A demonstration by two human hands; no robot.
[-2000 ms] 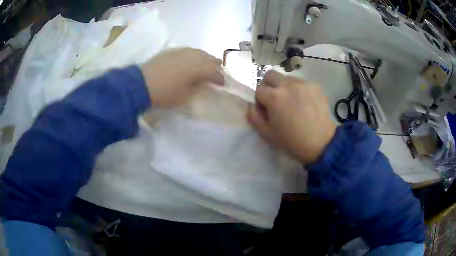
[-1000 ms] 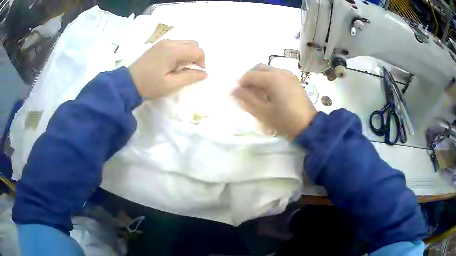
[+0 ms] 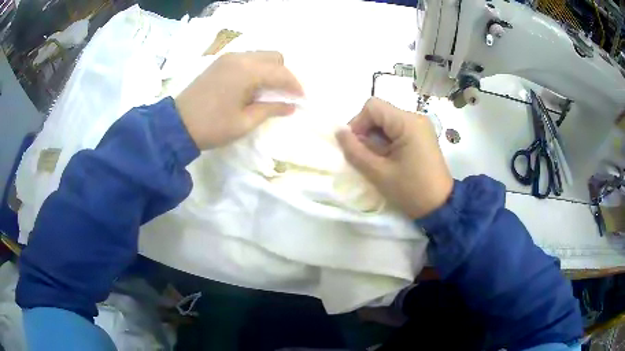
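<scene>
A white garment piece point(image 3: 274, 233) spreads over the table's left and middle and hangs over the front edge. My left hand point(image 3: 240, 99) pinches a narrow fold of white cloth between thumb and fingers. My right hand point(image 3: 401, 154) is to its right, with fingertips closed at the white cloth; overexposure hides the exact edge held. A yellowish seam or fold point(image 3: 295, 168) shows between and below my hands.
The white sewing machine point(image 3: 534, 48) stands at the right, its needle area just beyond my right hand. Black-handled shears point(image 3: 536, 161) lie right of it beside a slim silver tool. Small metal tools point(image 3: 599, 199) lie far right. White cloth is heaped below left.
Over two seconds, the cloth and both hands have moved away from the needle area, leftward relative to the machine. Since one second ago, my hands have shifted slightly and the lower cloth folds have changed.
</scene>
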